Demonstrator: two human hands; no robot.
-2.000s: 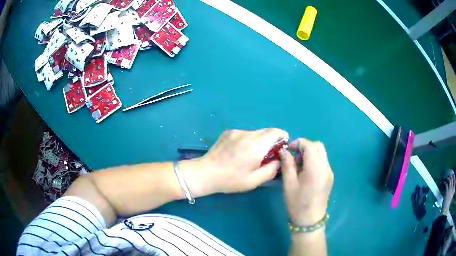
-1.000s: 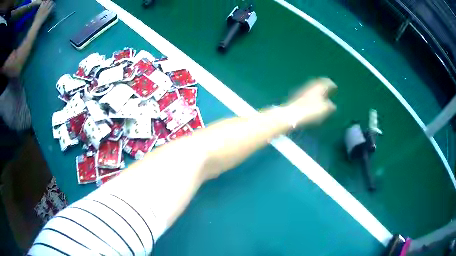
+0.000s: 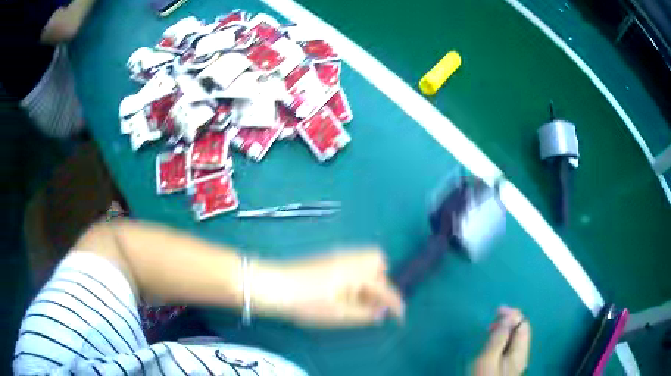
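Note:
A handheld unit [image 3: 471, 219] with a black stick handle and a grey-sided head is blurred over the tabletop, its head towards the white edge. My left hand [image 3: 353, 291] is closed at the lower end of its handle. My right hand [image 3: 506, 344] is at the lower edge, partly cut off, fingers curled, not touching the unit; whether it holds something cannot be told. Tweezers [image 3: 290, 211] lie left of the unit. A pile of red and white circuit boards [image 3: 257, 110] is at the upper left.
Another handheld unit [image 3: 561, 158] and a yellow tube [image 3: 440, 73] lie on the green conveyor belt beyond the white edge. A black-and-pink item [image 3: 605, 344] is at lower right. Another person's arm [image 3: 70, 20] shows at upper left. A dark slim object [image 3: 169, 6] lies beyond the pile.
My left arm has come back from over the belt, and a unit is now in that hand above the table. The view has shifted; my right hand and the tweezers show again.

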